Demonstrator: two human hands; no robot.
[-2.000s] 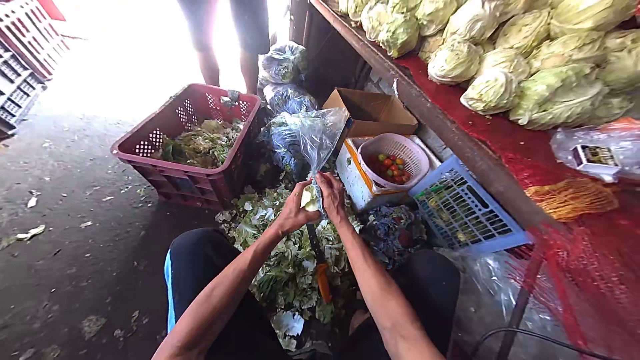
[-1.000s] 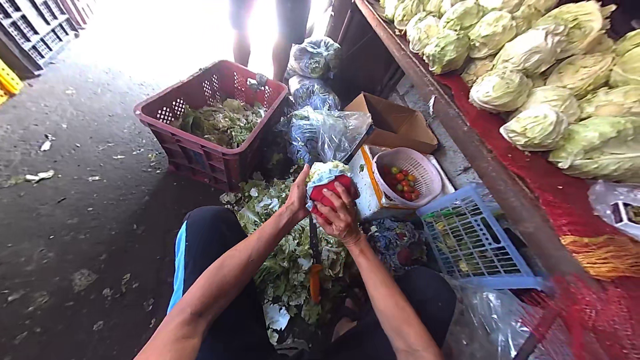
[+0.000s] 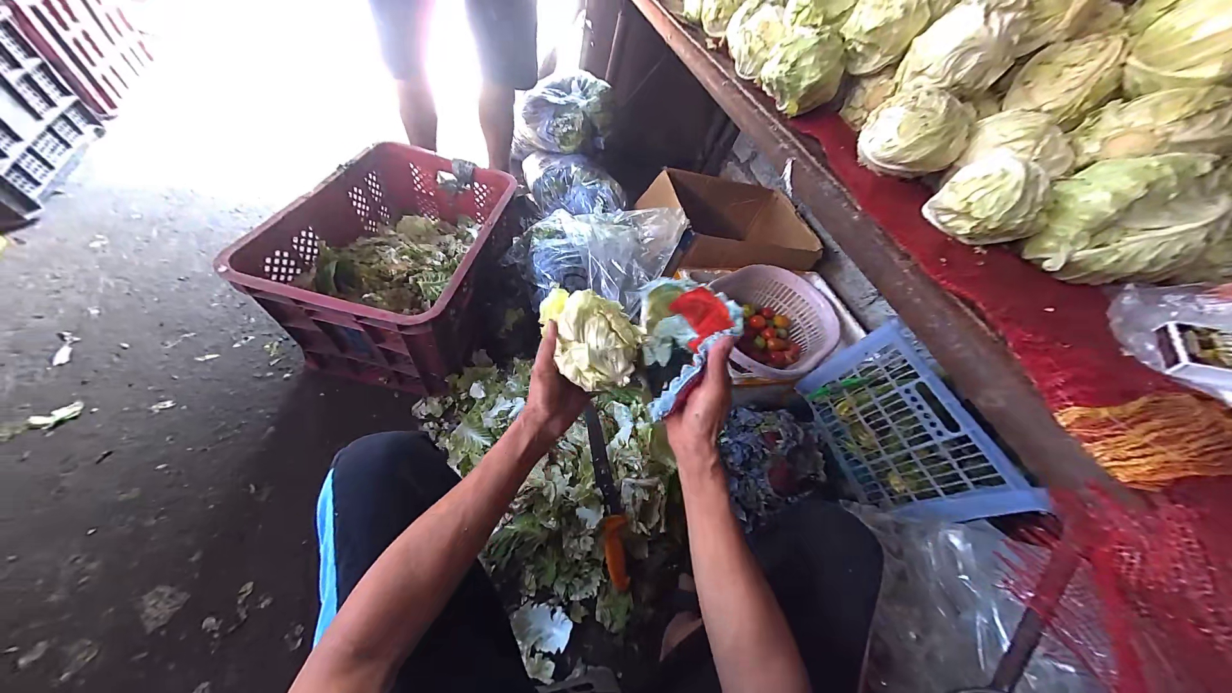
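A small pale cabbage head rests in my left hand, held up before me at the middle of the view. Close to its right, my right hand grips a crumpled cloth, light blue and red. Below both hands, a knife with an orange handle and a dark blade lies on a heap of loose cabbage leaves between my knees. Behind the hands sit clear plastic bags of produce, stacked toward the back.
A maroon plastic crate with leaves stands left; a person's legs are behind it. To the right are a cardboard box, a pink basket of tomatoes, a blue crate and a red-covered table bearing many cabbages.
My hands were together around the cabbage and the cloth a second ago. Now they are apart, the cabbage in my left hand and the cloth in my right.
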